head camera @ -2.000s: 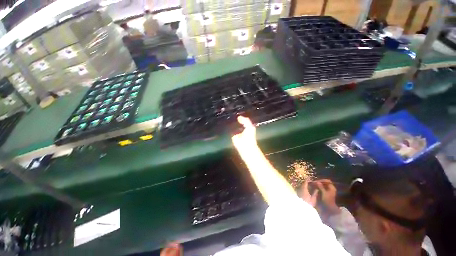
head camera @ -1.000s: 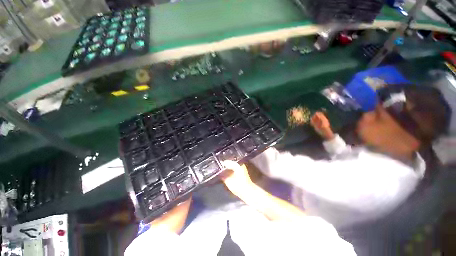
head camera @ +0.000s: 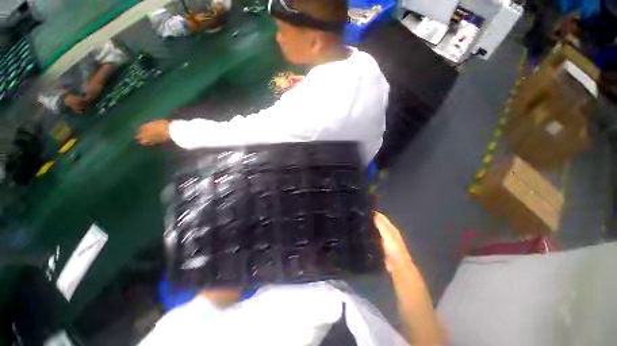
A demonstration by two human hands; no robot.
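Note:
A large black blister tray [head camera: 277,213] with a grid of square pockets is held up in front of my body, blurred by motion. My right hand [head camera: 392,246] grips its right edge. My left hand [head camera: 220,296] is at its lower left edge, mostly hidden under the tray. Whether the pockets hold anything cannot be told.
A person in white [head camera: 325,101] sits close beyond the tray, one arm stretched over the green bench [head camera: 223,61]. A blue bin [head camera: 369,20] is behind them. Cartons [head camera: 521,192] stand on the floor at right. A pale surface [head camera: 534,297] is at lower right.
The tray has left the bench and is carried in both hands. The view has turned right, showing the floor and cartons. The right hand has moved to the tray's right edge.

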